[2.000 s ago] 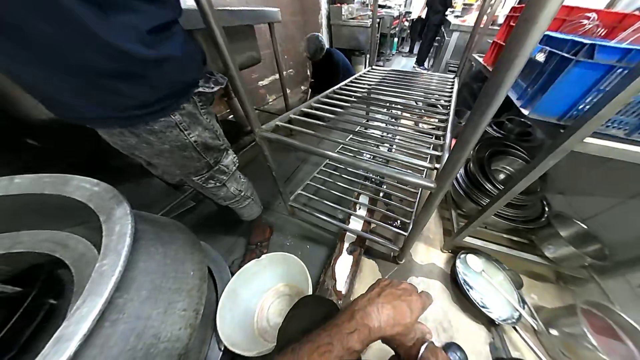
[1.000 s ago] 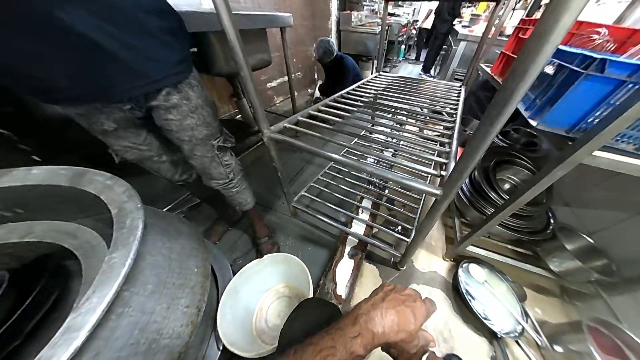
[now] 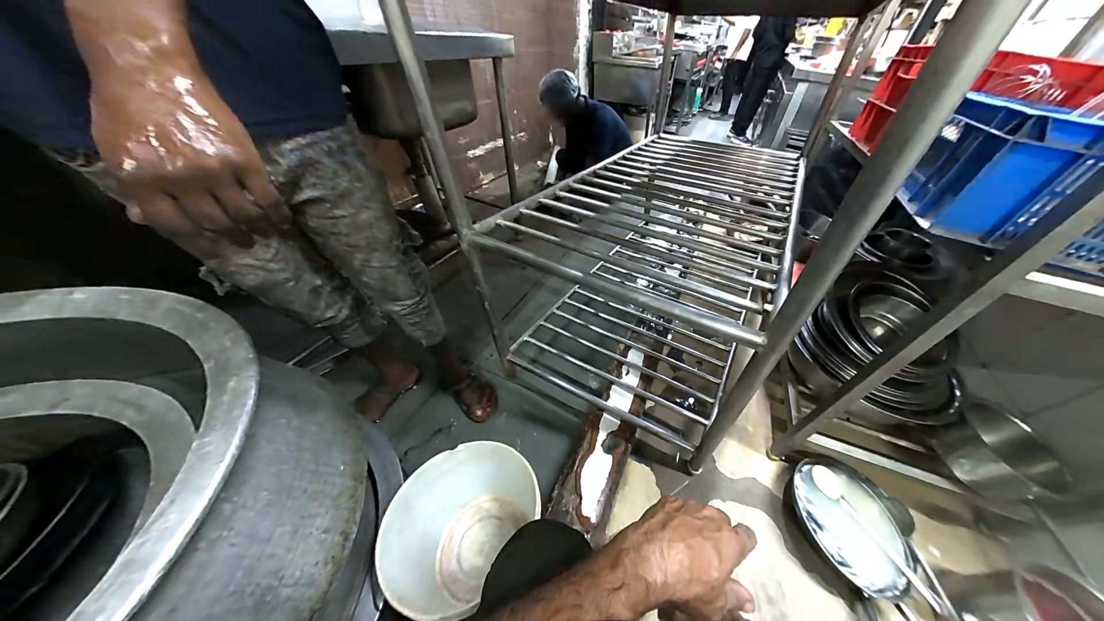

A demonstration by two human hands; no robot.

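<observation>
My left hand (image 3: 686,556) reaches in from the bottom, its back up and fingers bent down over the wet, pale-smeared floor (image 3: 763,561). Its fingertips are hidden, so whether it holds anything does not show. Just below it, at the frame's edge, are fingers that appear to be my right hand (image 3: 720,604), mostly cut off. A pale round plastic tub (image 3: 414,535) stands left of my forearm. To the right, a shiny metal pan (image 3: 849,526) with long-handled utensils in it lies near the floor. Beyond my hands runs a narrow floor drain channel (image 3: 599,470) with whitish liquid.
A metal slatted rack (image 3: 617,297) stands ahead. A large metal pot (image 3: 293,492) is at left, beside a standing person (image 3: 345,233) with a wet hand. Another person (image 3: 586,129) crouches beyond. Stacked dark pans (image 3: 880,345) and blue (image 3: 992,172) and red crates are at right.
The standing person's wet hand has come into view at upper left, and their feet have shifted. A dark object beside my hands two seconds ago no longer shows.
</observation>
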